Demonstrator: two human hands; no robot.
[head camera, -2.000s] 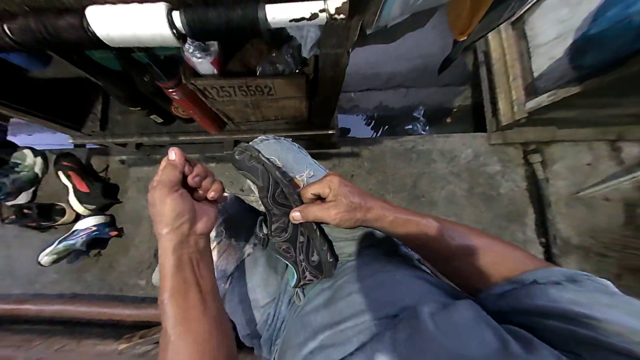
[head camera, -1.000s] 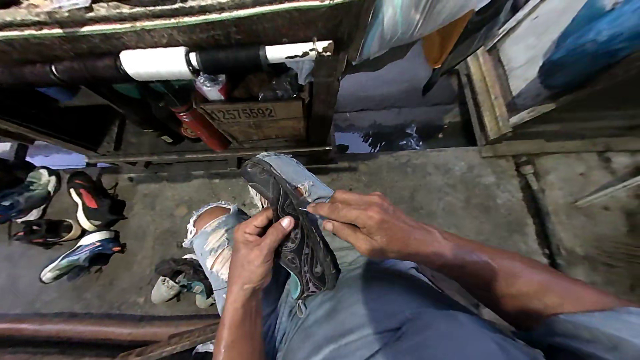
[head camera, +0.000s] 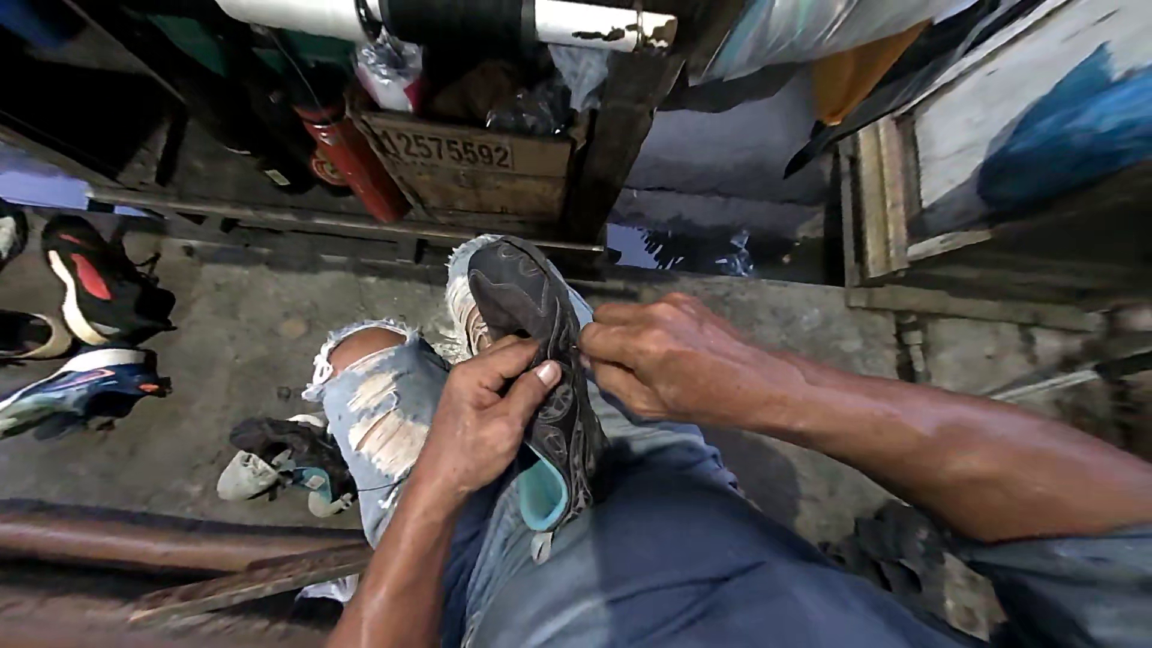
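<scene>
A dark shoe upper (head camera: 540, 306) with stitched patterns and a turquoise lining lies lengthwise over my thigh, in ripped light-blue jeans (head camera: 382, 409). My left hand (head camera: 490, 405) grips its near side, the thumb and fingers pinching the material around the middle. At the right edge of the shoe is my right hand (head camera: 670, 360), its fingers curled together in a pinch; whether they hold a needle, thread or the shoe's edge cannot be made out. The shoe's opening faces my body, with a small pull loop at its end.
Several sneakers (head camera: 85, 279) stand on the concrete floor at left, with more worn footwear (head camera: 288, 459) near my knee. Ahead is a wooden stand holding a wooden crate (head camera: 486, 171), a red cylinder (head camera: 360, 162) and thread spools (head camera: 594, 25). A wooden frame (head camera: 877, 198) stands at right.
The shoe now shows its patterned upper with the turquoise-lined opening toward me. My left hand, off the shoe two seconds ago, has taken hold of it. My right hand has moved to its right edge.
</scene>
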